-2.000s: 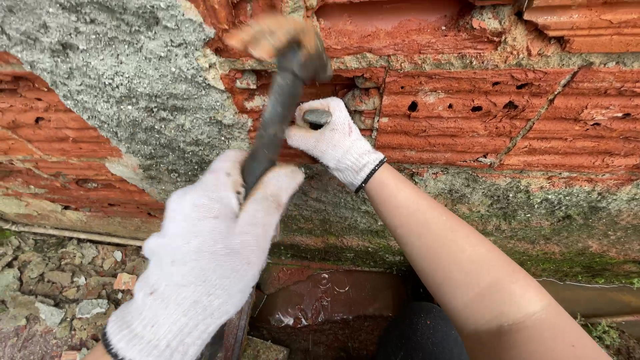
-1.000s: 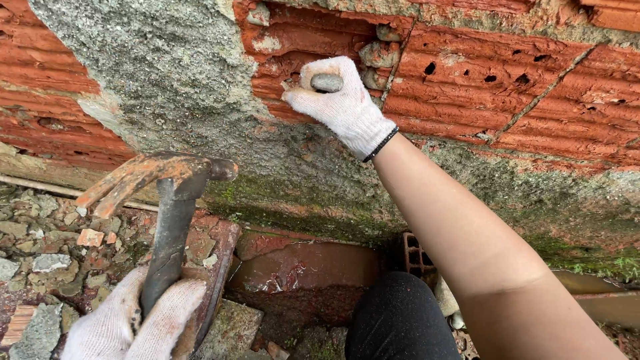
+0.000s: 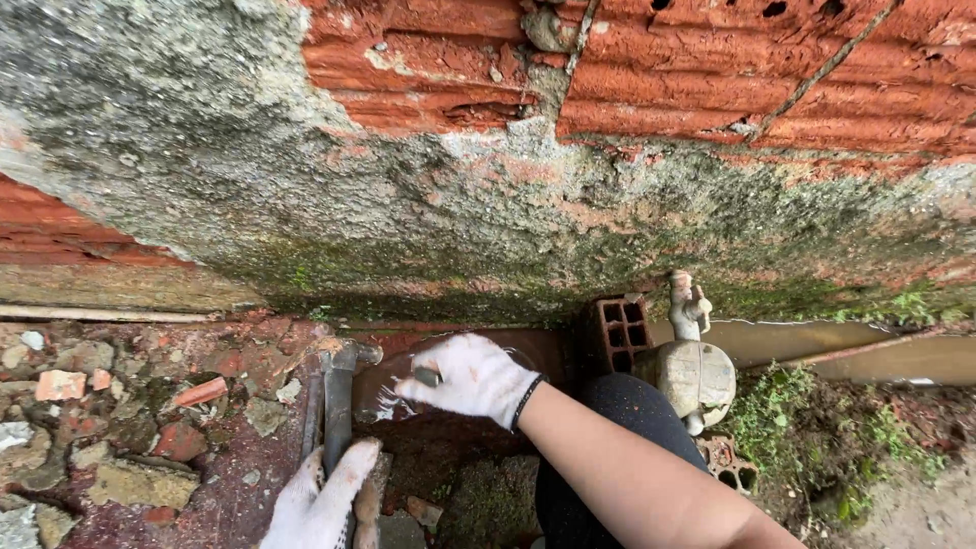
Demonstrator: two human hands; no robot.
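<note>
My left hand (image 3: 324, 496), in a white knit glove, grips the dark handle of a claw hammer (image 3: 338, 396) low at the bottom left of centre. The hammer's head is up, beside the muddy water. My right hand (image 3: 469, 377), gloved too, is closed around a short grey metal tool, probably a chisel (image 3: 427, 376), whose end shows between thumb and fingers; the rest is hidden. That hand is over the brown water (image 3: 381, 389) at the foot of the wall. Above both hands stands the wall, with grey mortar (image 3: 427, 206) and exposed red hollow bricks (image 3: 724, 76).
Broken mortar and brick rubble (image 3: 145, 480) covers the ground at left. A hollow brick (image 3: 621, 332) stands against the wall right of my right hand, near a water meter (image 3: 690, 377) with a valve. My knee (image 3: 640, 419) is beside them. Weeds (image 3: 793, 427) grow at right.
My right hand has come down from the brick wall to over the water, still holding the tool. My left hand has lowered the hammer from its raised position near the wall. The view has tilted downward.
</note>
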